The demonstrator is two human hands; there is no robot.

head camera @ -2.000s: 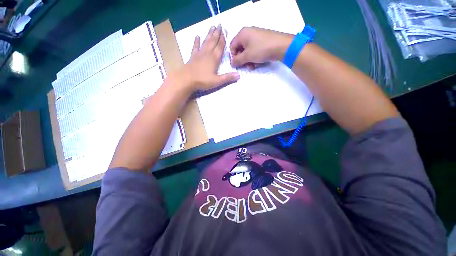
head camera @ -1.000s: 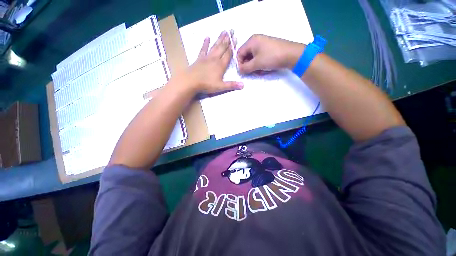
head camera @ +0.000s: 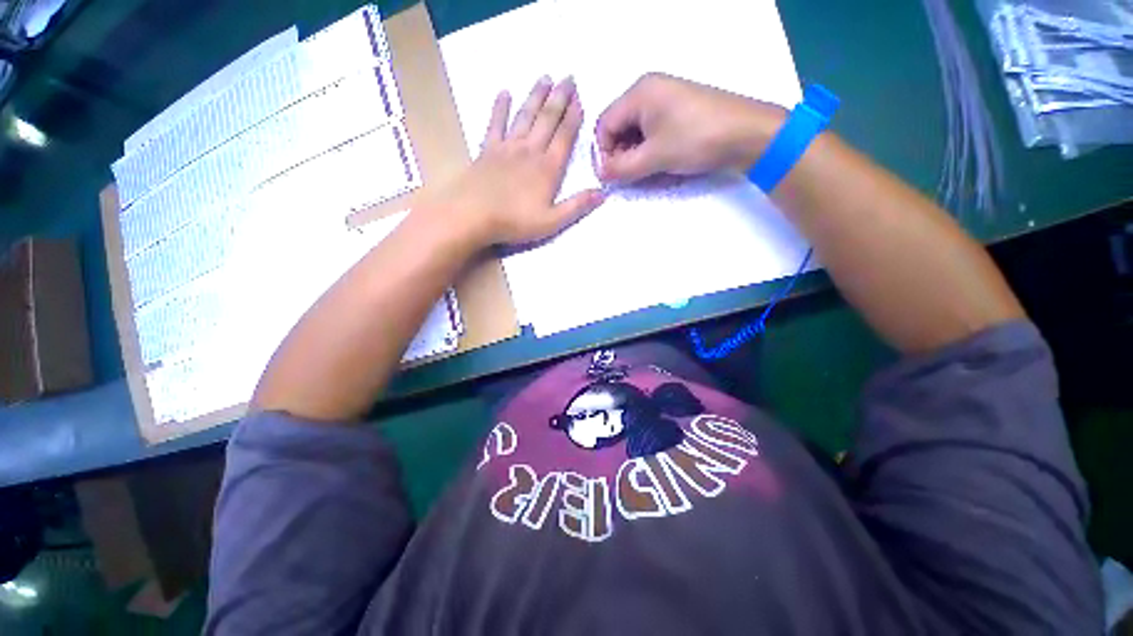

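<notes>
A large white sheet (head camera: pixel 671 255) lies on the bench under both hands. My left hand (head camera: pixel 522 180) lies flat on its left part, palm down, fingers spread, and holds nothing that shows. My right hand (head camera: pixel 671 131) is just right of it, with fingers curled and fingertips pinched near my left thumb tip. What the right fingertips hold, if anything, is too bright and small to tell. The blue wrist strap (head camera: pixel 795 137) is on my right wrist.
Overlapping printed sheets (head camera: pixel 261 236) lie on cardboard backing (head camera: pixel 478 298) at left. A brown box (head camera: pixel 44 319) is at far left. A wire bundle (head camera: pixel 967 124) and a bag of white strips (head camera: pixel 1075 75) lie at right. A blue coiled cord (head camera: pixel 733 342) hangs at the bench's front edge.
My right hand has moved slightly right and away from my left fingers. The white strip seen earlier between the hands and beyond the sheet's top edge no longer shows. The view has shifted slightly.
</notes>
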